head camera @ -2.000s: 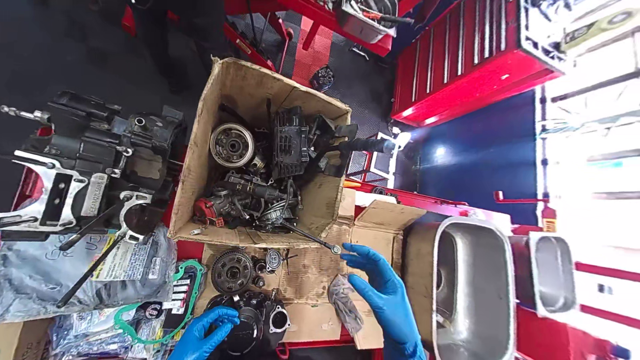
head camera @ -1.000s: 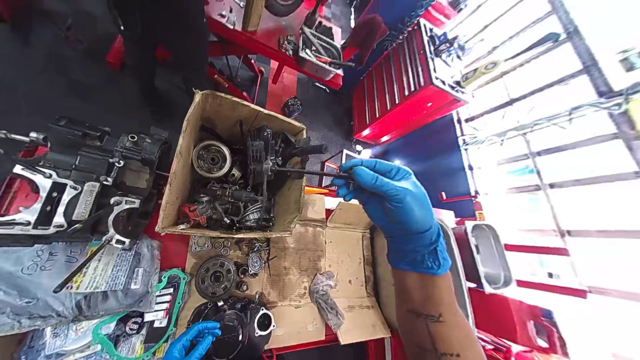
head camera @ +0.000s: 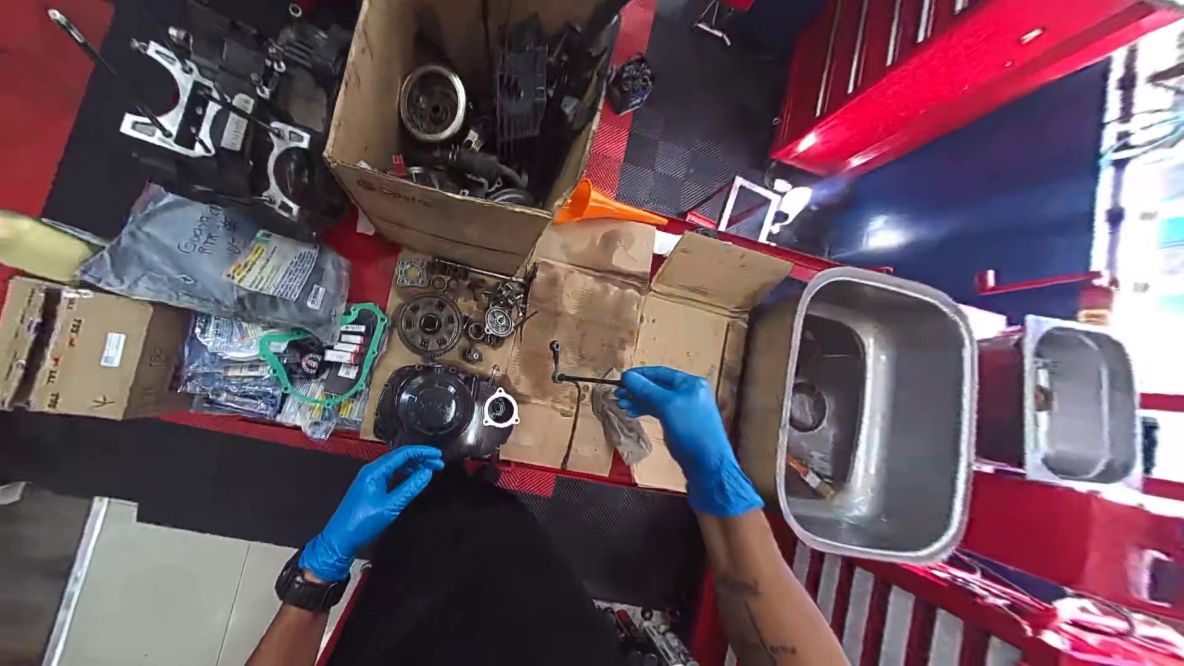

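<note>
My right hand, in a blue glove, pinches one end of a thin dark metal lever with a short bent arm, over the flattened cardboard. A crumpled grey cloth lies just below those fingers. My left hand, also gloved in blue, has its fingers curled and apart beside the lower edge of a black engine cover; it holds nothing. Above the cover lie a toothed gear wheel, small rings and a small metal assembly.
A cardboard box of engine parts stands behind, beside an orange funnel. A metal basin stands at right. At left are a green gasket, a grey plastic bag, a small carton and engine castings.
My right hand, near the large box one second ago, is now over the flattened cardboard with the metal lever. My left hand has come off the black cover. The view has shifted.
</note>
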